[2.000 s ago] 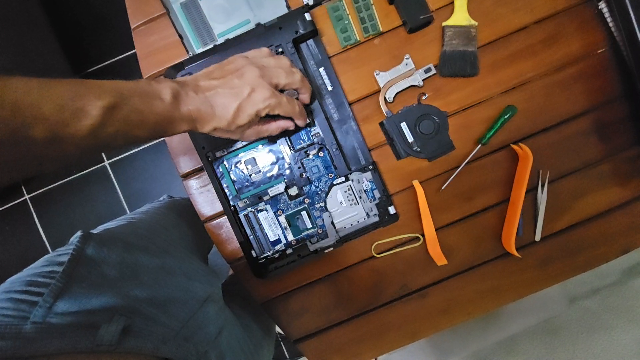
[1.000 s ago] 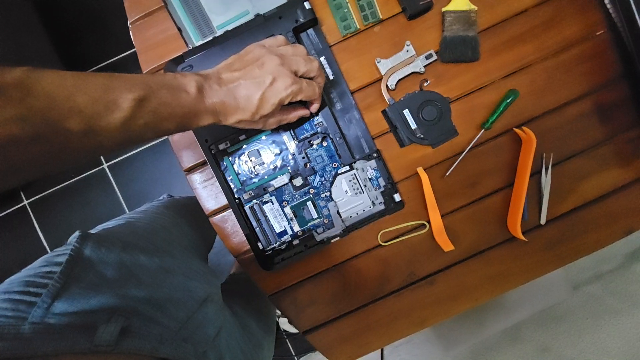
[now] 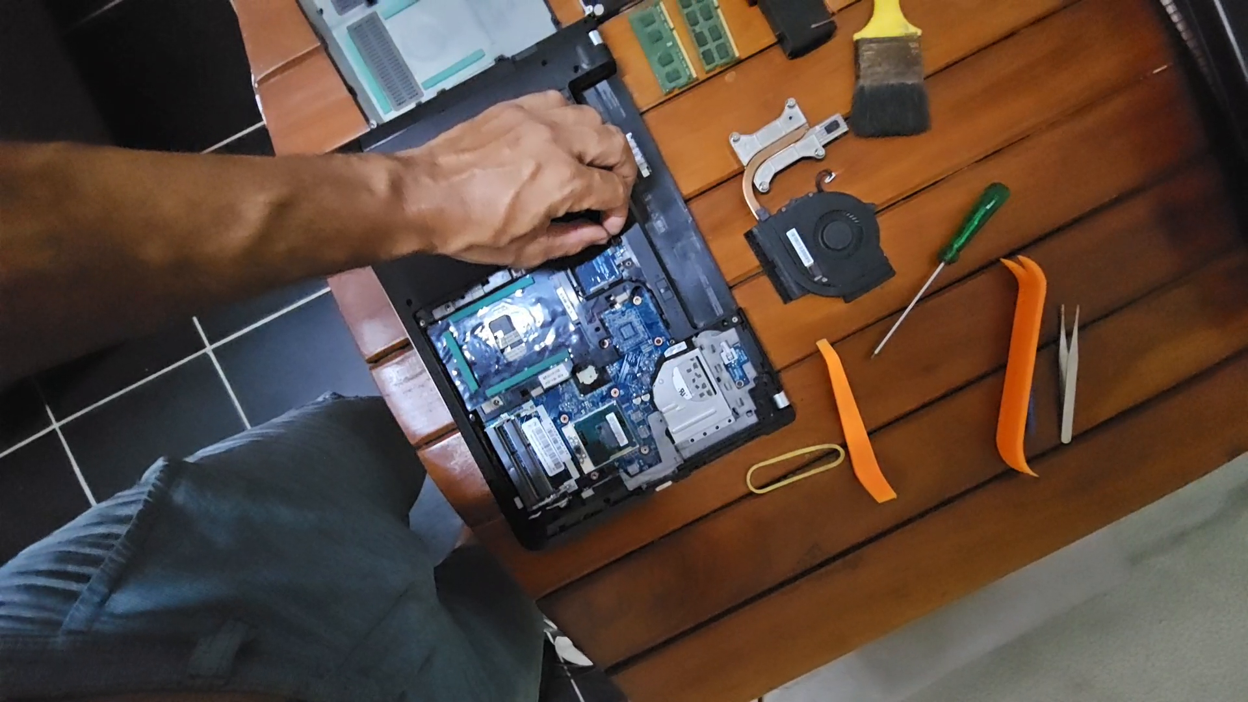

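Note:
An opened laptop base (image 3: pixel 697 210) lies underside up on the wooden table, its blue motherboard (image 3: pixel 624 331) exposed. From the left edge my left hand (image 3: pixel 536 180) reaches over it, back of the hand up, fingers curled down at the upper end of the board beside the long recess. Thumb and fingers are close together; whether something small is between them is hidden. My right hand is out of view. Right of the laptop lies a cooling fan with a copper heat pipe (image 3: pixel 824 239). A green-handled screwdriver (image 3: pixel 970 224) is farther right.
Two memory modules (image 3: pixel 663 47), a black part (image 3: pixel 799 21) and a brush (image 3: pixel 889 83) lie at the top. A detached cover (image 3: pixel 429 49) touches the laptop's upper end. Orange pry tools (image 3: pixel 1022 370), tweezers (image 3: pixel 1069 380) and a yellow rubber band (image 3: pixel 795 468) lie to the right.

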